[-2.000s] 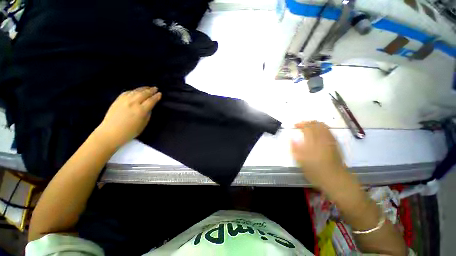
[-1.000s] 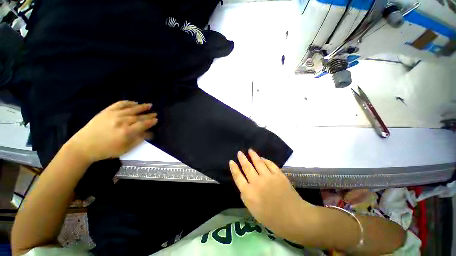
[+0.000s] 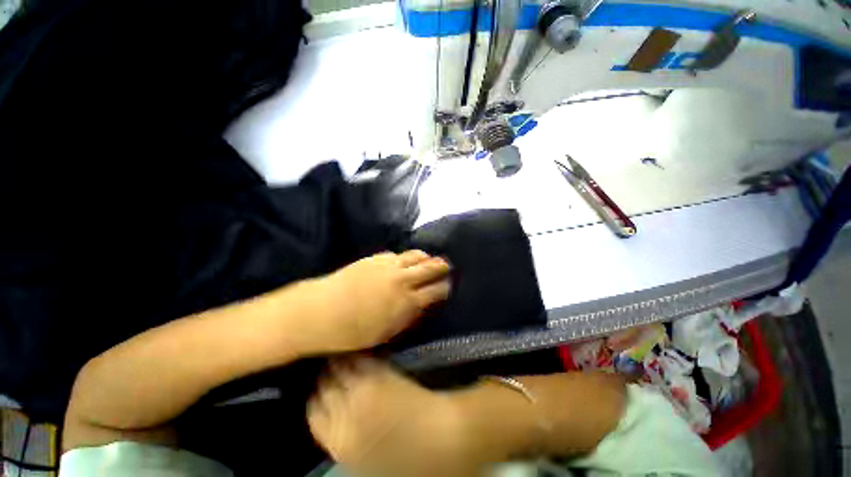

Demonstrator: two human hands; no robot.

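The black garment (image 3: 280, 224) is heaped at the left, and a flat black end of it (image 3: 490, 265) lies on the white bed towards the front edge. My left hand (image 3: 397, 293) lies on this cloth with its fingers bent; whether it pinches the cloth is unclear. My right hand (image 3: 373, 410) is blurred, below the table edge and close under my left hand; what its fingers hold cannot be told. The presser foot and needle area (image 3: 453, 140) is beyond the cloth, and a bunched part of the garment reaches close to it.
Thread snips (image 3: 597, 197) lie right of the grey knob (image 3: 505, 160). The white machine head (image 3: 606, 37) with its blue stripe crosses the back. A measuring strip (image 3: 597, 321) runs along the front edge. A red bin (image 3: 746, 410) with scraps stands below right.
My left hand has moved right, onto the cloth end. My right hand has left the cloth and moved left and down. The garment has shifted and bunched near the needle. The view has turned.
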